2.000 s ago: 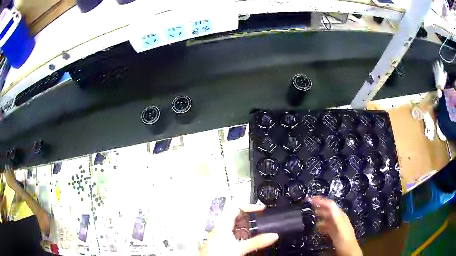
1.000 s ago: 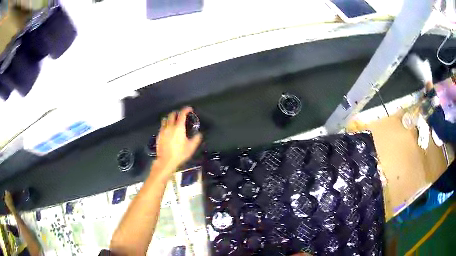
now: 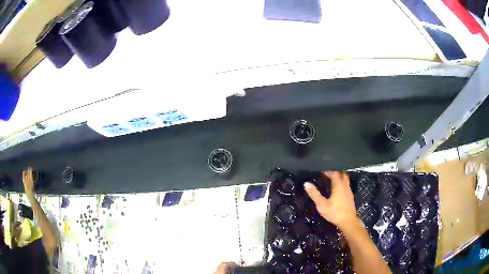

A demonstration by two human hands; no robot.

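Note:
A glossy black blister tray [image 3: 394,217] with rows of round pockets lies at the lower right. My right hand [image 3: 333,200] is over its back rows, thumb and fingers apart; whether the fingertips touch a part is unclear. My left hand [image 3: 228,268] is cut off by the bottom edge, beside a dark object [image 3: 251,269]; its grip is hidden. Black cylindrical housings stand on the dark conveyor belt [image 3: 257,128]: one left of the tray [image 3: 220,160], one behind it [image 3: 302,131] and one near the post [image 3: 394,131].
A white shelf [image 3: 214,48] with large black cylinders [image 3: 88,40] runs behind the belt. A grey-white post [image 3: 447,120] stands at right, cardboard [image 3: 458,195] beyond the tray. Small dark parts [image 3: 96,222] lie on the bench at left. Another person's hand [image 3: 28,182] is at the far-left belt.
The view has shifted. My left hand has left the housing on the belt and drawn back to the bottom edge. My right hand has come up over the tray's back rows.

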